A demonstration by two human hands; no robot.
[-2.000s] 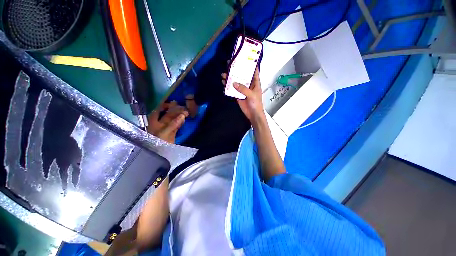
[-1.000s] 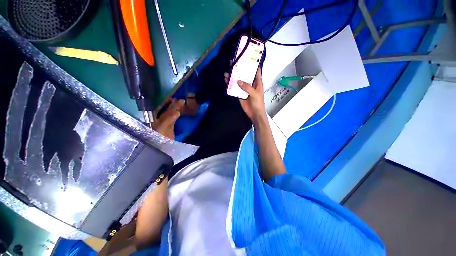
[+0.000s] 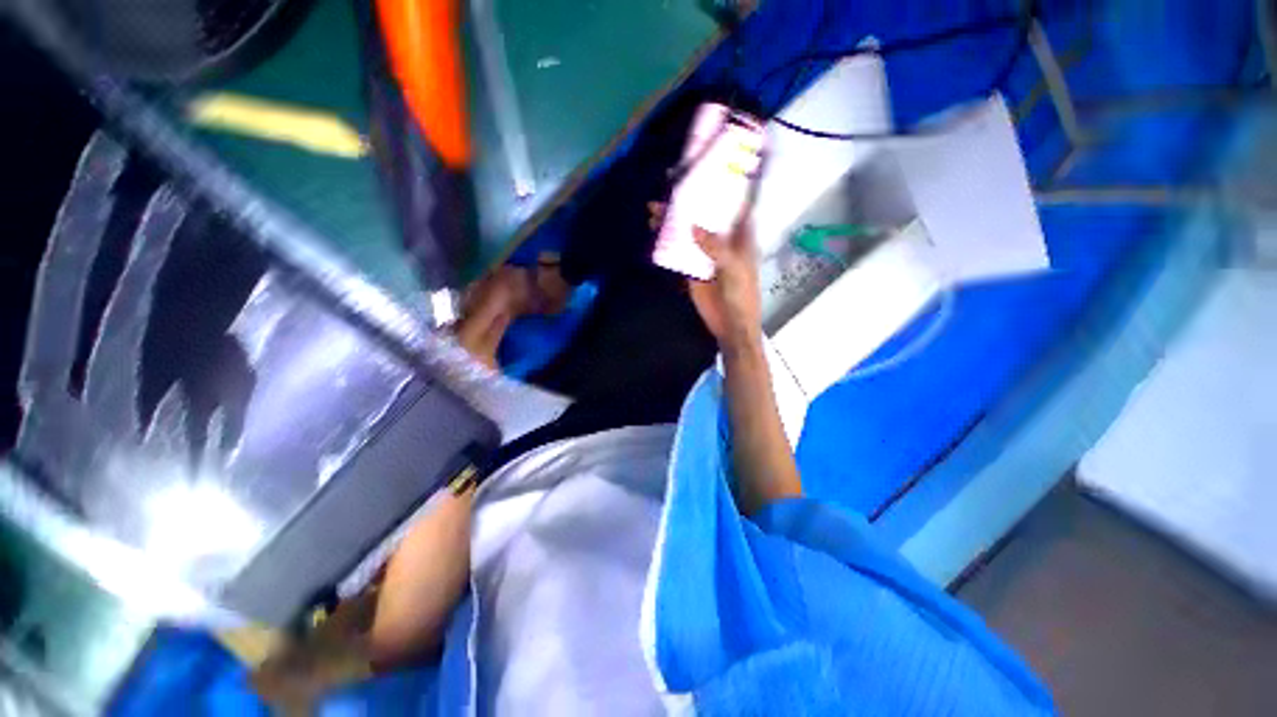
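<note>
My right hand (image 3: 727, 277) holds a smartphone (image 3: 710, 193) with a lit pinkish-white screen, thumb on its lower part. My left forearm crosses the near end of the black housing. My left hand (image 3: 315, 661) is blurred at the lower left, and its fingers cannot be made out. The housing (image 3: 367, 483) lies on a silvery sheet, with cloudy film (image 3: 287, 378) on its dark surface and small gold-coloured fittings at its near edge. An electric screwdriver (image 3: 424, 168) with an orange back lies beside it, bit towards me.
A round mesh-looking dish (image 3: 182, 28), a cream strip (image 3: 277, 122) and a thin metal rod (image 3: 504, 105) lie on the green bench. An open white carton (image 3: 854, 301) with a green item stands right on blue flooring. Black cables cross above it. A bare foot shows beyond the bench edge.
The view has shifted, so the bench items appear slightly further right and the picture is more blurred. My right hand still holds the phone.
</note>
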